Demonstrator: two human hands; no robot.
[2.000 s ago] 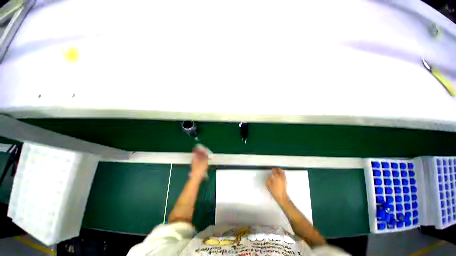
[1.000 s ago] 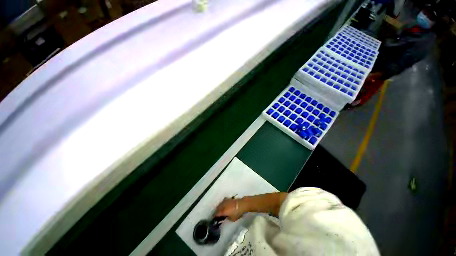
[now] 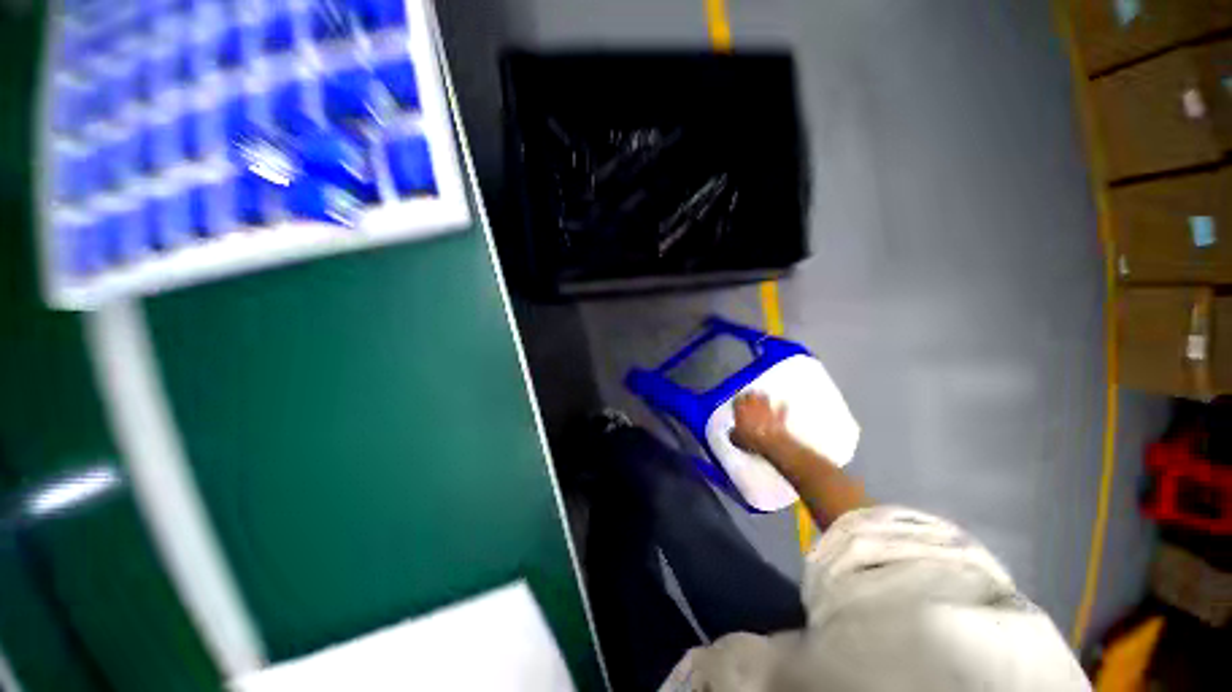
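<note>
My right hand [image 3: 758,422] is on the white seat of the stool [image 3: 808,430], beside the bench. Its fingers are small and partly blurred, so their grip cannot be told. The stool has blue legs and stands on the grey floor. My left hand is not in view. The white work mat [image 3: 432,654] shows only partly, at the bottom edge, on the green bench [image 3: 351,419]. No hair dryer body is in view.
A white parts tray [image 3: 257,260] with blue motor units [image 3: 318,173] is at the upper left. A black crate [image 3: 662,169] with black parts is on the right of the bench. Stacked cartons [image 3: 1162,230] stand at the far right, beyond a yellow floor line.
The view has swung right and down toward the floor. My right hand has moved from the mat to the stool seat. The black housing and the overhead shelf have left the view.
</note>
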